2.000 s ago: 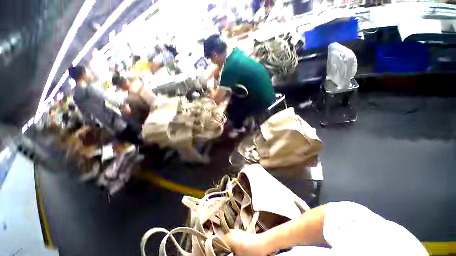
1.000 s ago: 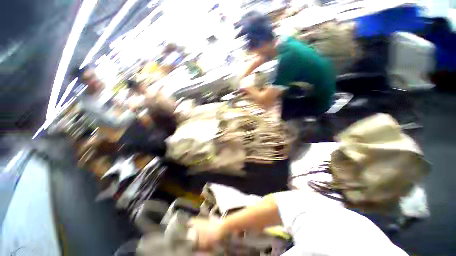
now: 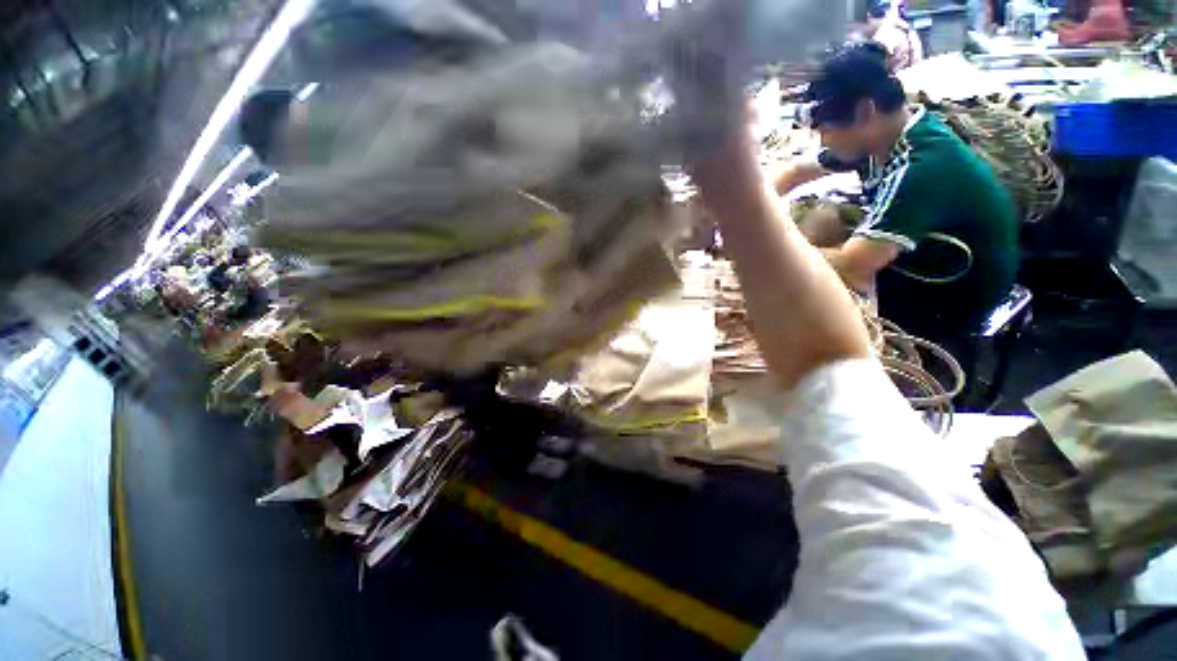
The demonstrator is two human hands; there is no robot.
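A bundle of beige-grey bag bodies with yellow edge strips (image 3: 452, 220) is raised high, blurred, across the upper left and centre. My right arm, in a white sleeve, reaches up from the lower right. My right hand (image 3: 710, 91) is blurred at the bundle's upper right edge and appears to grip it; its fingers cannot be made out. My left hand is not in view. Below and behind the bundle, a pile of beige bag bodies (image 3: 658, 368) lies in front of a seated person.
The person in green (image 3: 949, 194) sits close on the right. More beige bag bodies (image 3: 1116, 439) stand at the right edge. Leather and white pieces (image 3: 387, 452) are heaped at lower left. A yellow floor line (image 3: 594, 562) crosses the dark floor. A white table (image 3: 52, 504) is far left.
My right hand has risen from the bottom to the top of the picture, and the bundle is now raised. The seated person and piles appear closer and further right.
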